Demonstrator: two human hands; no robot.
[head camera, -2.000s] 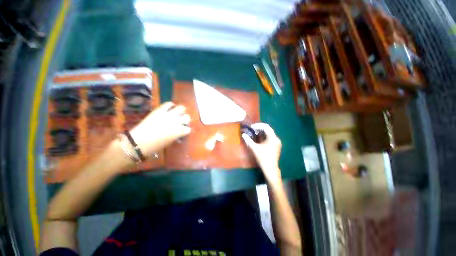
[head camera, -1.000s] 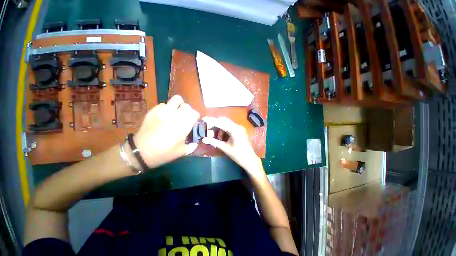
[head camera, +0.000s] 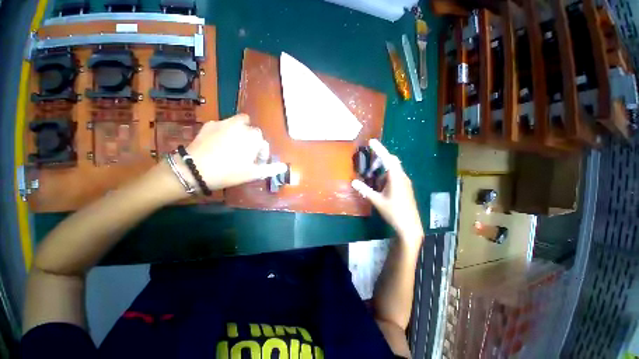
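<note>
The reddish-orange work pad (head camera: 319, 193) lies on the green mat with a white folded wipe (head camera: 313, 109) on it. My left hand (head camera: 228, 156) holds a small dark housing (head camera: 278, 177) at its fingertips near the pad's lower left; the fingers partly hide it. My right hand (head camera: 396, 193) has thumb and fingertips around a second black housing (head camera: 368, 163) at the pad's right edge. White covers show on some fingertips. At the left lies the fixture (head camera: 129, 198), with black housings in its upper row and lower left nest.
A metal clamp bar (head camera: 115, 40) crosses the fixture's top. A yellow-orange knife (head camera: 398, 72), a grey strip (head camera: 411, 68) and a brush (head camera: 422, 52) lie behind the pad. Stacked fixtures (head camera: 495, 84) stand at the right, above a tan side shelf (head camera: 471, 242) with small parts.
My right hand has moved right, from the housing in my left hand to the other housing beside the wipe. My left hand still holds its housing. The view has shifted slightly.
</note>
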